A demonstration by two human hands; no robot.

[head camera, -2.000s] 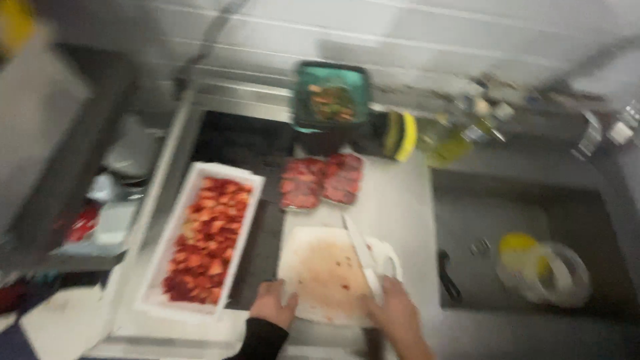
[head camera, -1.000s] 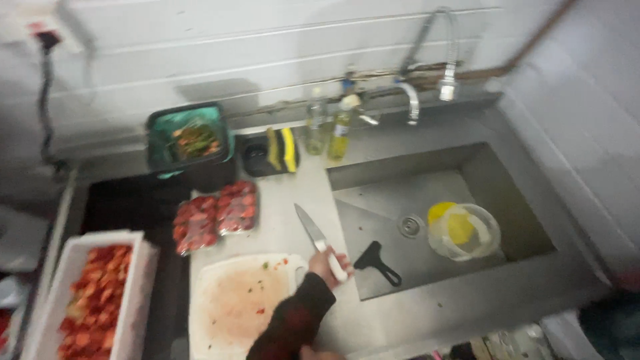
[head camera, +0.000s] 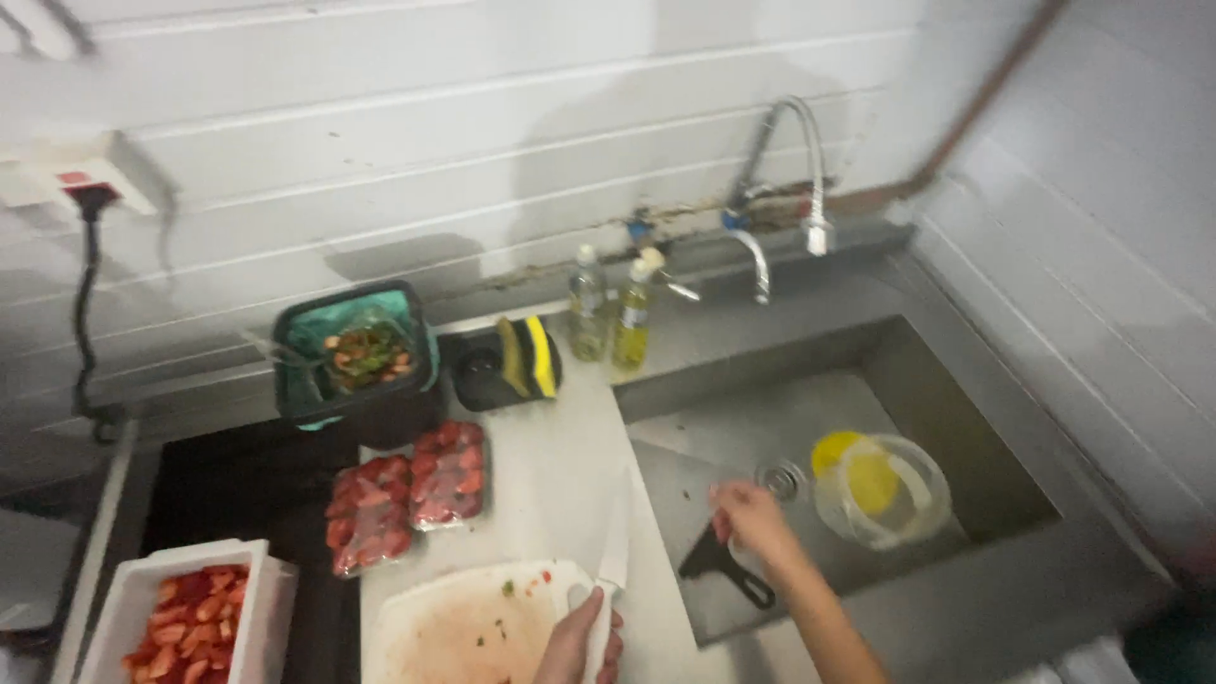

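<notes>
My left hand (head camera: pixel 581 638) grips the white handle of a kitchen knife (head camera: pixel 610 570) at the right edge of a white cutting board (head camera: pixel 475 622). Its blade points up and away. The board is stained pink and has small scraps on it. My right hand (head camera: pixel 748 518) is over the sink (head camera: pixel 760 408), its fingers bent, by a black squeegee-like tool (head camera: pixel 727 567); blur hides whether it holds anything. Left of the board, a white box (head camera: pixel 275 608) holds cut strawberries (head camera: pixel 195 622). Two clear packs of strawberries (head camera: pixel 370 513) lie beyond the board.
A green-lined black bin (head camera: pixel 356 418) with strawberry tops stands at the back, beside a black tray (head camera: pixel 480 375) with sponges (head camera: pixel 540 356). Two bottles (head camera: pixel 631 318) and a faucet (head camera: pixel 755 261) are behind the sink. A clear round container (head camera: pixel 883 494) with something yellow sits inside it.
My left hand has gone from the board's left side to the knife, which lay on the board's right side. My right hand has moved over the sink. The view has swung right.
</notes>
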